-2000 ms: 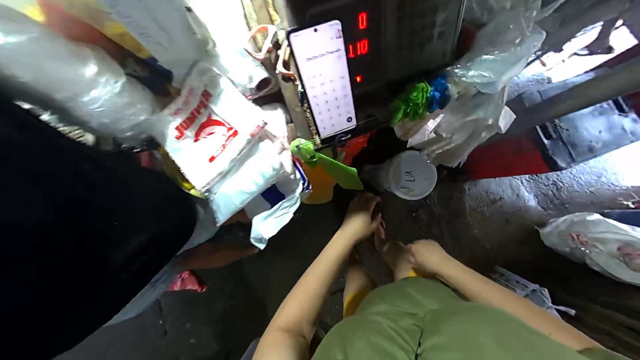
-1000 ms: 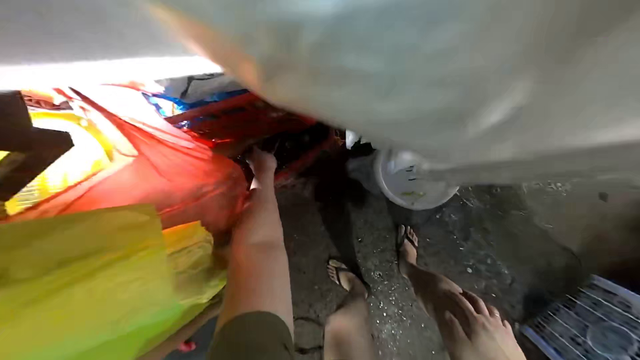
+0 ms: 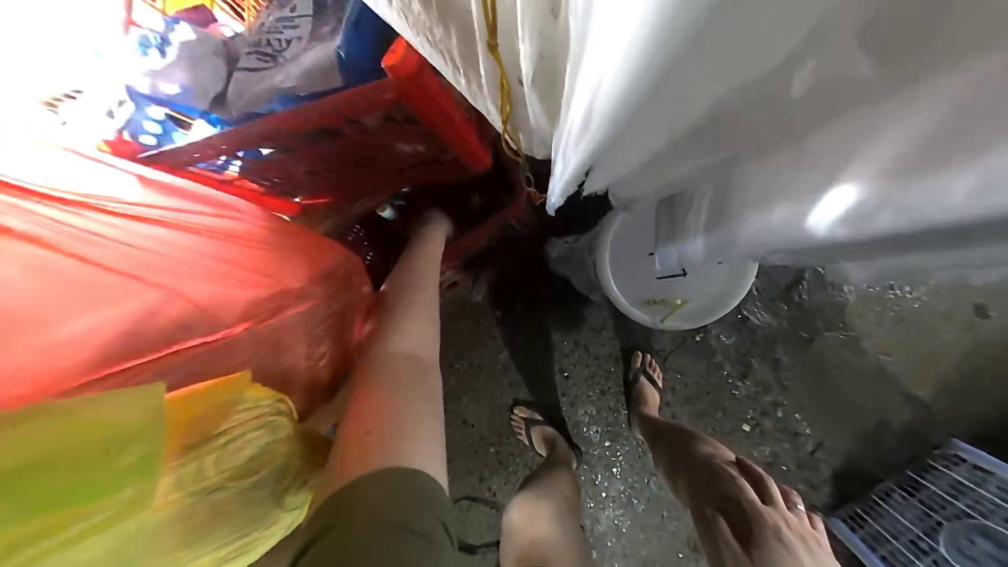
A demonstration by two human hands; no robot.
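My left arm reaches forward into a dark space beneath a red plastic crate or frame (image 3: 315,142); only the wrist and part of my left hand (image 3: 435,224) show, and the fingers are hidden in shadow. Close to that arm, on its left, hangs red plastic sheeting (image 3: 173,291). My right hand (image 3: 760,516) rests on my right knee, its fingers slightly spread and holding nothing, with a ring on one finger. A round white plastic bucket lid (image 3: 677,276) lies ahead of my feet, partly covered by a white plastic sheet (image 3: 748,118).
Yellow and green plastic bags (image 3: 157,472) fill the lower left. A yellow cord (image 3: 502,87) hangs before the white sheet. A pale plastic crate (image 3: 929,504) is on the wet concrete floor (image 3: 756,386) at the lower right. Bags (image 3: 276,63) lie at the upper left.
The view has moved down and left from the phone and red digits seen two seconds ago. My hands were near each other then; now the left reaches under the red plastic and the right is on my knee.
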